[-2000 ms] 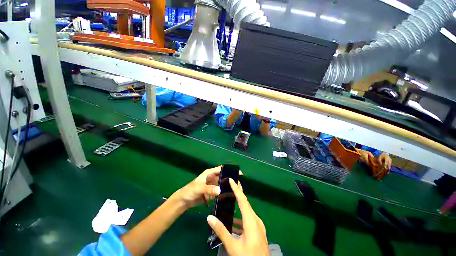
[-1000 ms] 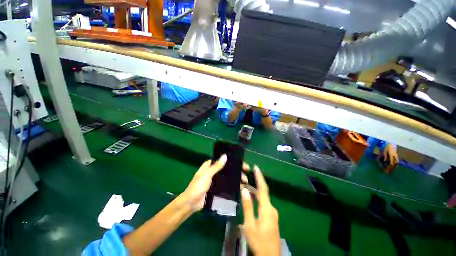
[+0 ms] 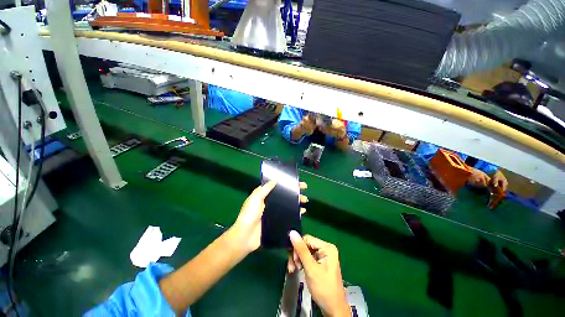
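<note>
A dark glossy phone-sized unit (image 3: 280, 210) is held upright above the green bench, a bright reflection near its top. My left hand (image 3: 251, 217) grips it, thumb on its left side and fingertips showing beyond its right edge. My right hand (image 3: 319, 266) has its thumb at the unit's lower right corner, its other fingers curled below. Silver-grey fixture pieces (image 3: 290, 294) lie under my right hand at the bottom edge, partly hidden by it.
White crumpled paper or cloth (image 3: 152, 246) lies left. Slotted silver plates (image 3: 164, 168) and dark flat pieces (image 3: 440, 278) lie on the green conveyor (image 3: 204, 207). Beyond are a clear bin (image 3: 412, 195), a black tray (image 3: 243, 127) and workers' hands. A white-edged shelf (image 3: 248, 77) crosses above; a post (image 3: 87, 117) stands left.
The unit has turned from edge-on to show its broad dark face and risen slightly. My right hand has moved from beside it to its lower corner. The camera view has shifted.
</note>
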